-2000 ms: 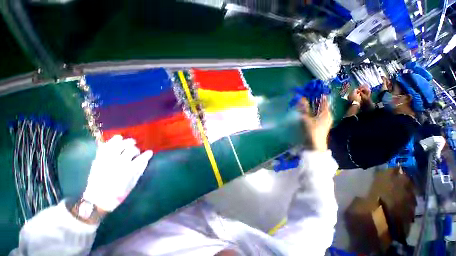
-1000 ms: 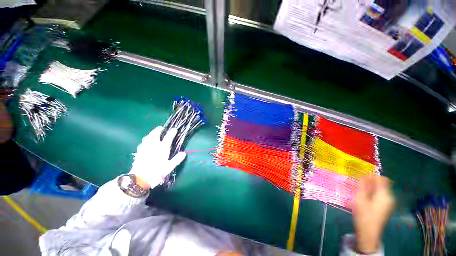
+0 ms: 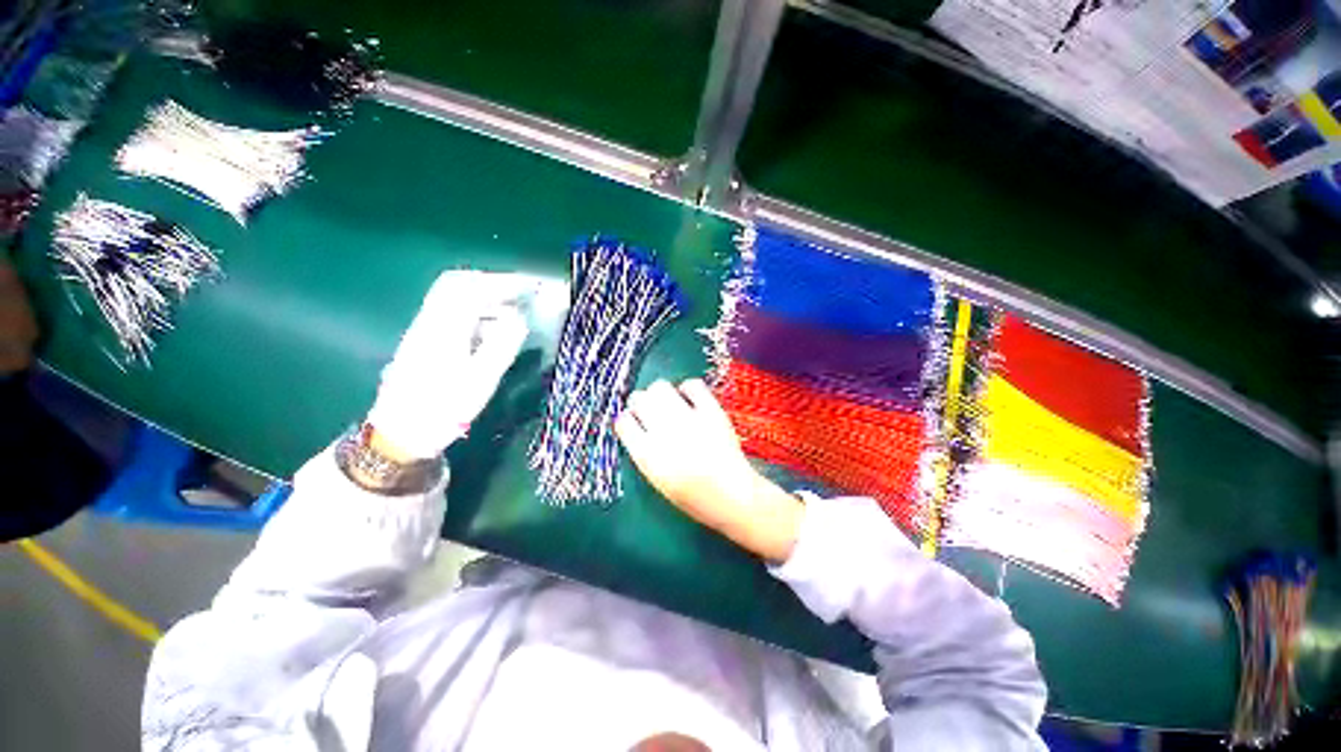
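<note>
A harness pile with dark and white strands (image 3: 596, 375) lies fanned on the green tabletop, its blue housings at the top. My left hand (image 3: 459, 353), in a white glove, is just left of the pile, fingers bent together near its upper part; whether it holds something small is hidden. My bare right hand (image 3: 699, 456) is at the pile's right edge, fingers curled, beside the red wires (image 3: 824, 434); I cannot tell if it grips anything. Purple wires (image 3: 831, 360) and blue wires (image 3: 846, 294) lie above the red ones.
Right of a yellow strip (image 3: 960, 360) lie red, yellow (image 3: 1059, 441) and pink wires (image 3: 1044, 522). A part-wired harness bundle (image 3: 1268, 646) is far right. White (image 3: 218, 159), black-and-white (image 3: 130, 272) and black wires (image 3: 287, 66) lie at left. A metal rail (image 3: 530, 140) and post run behind.
My left hand has come off the harness pile to its left side. My right hand has moved left from the pink wires to the pile. The view has shifted slightly.
</note>
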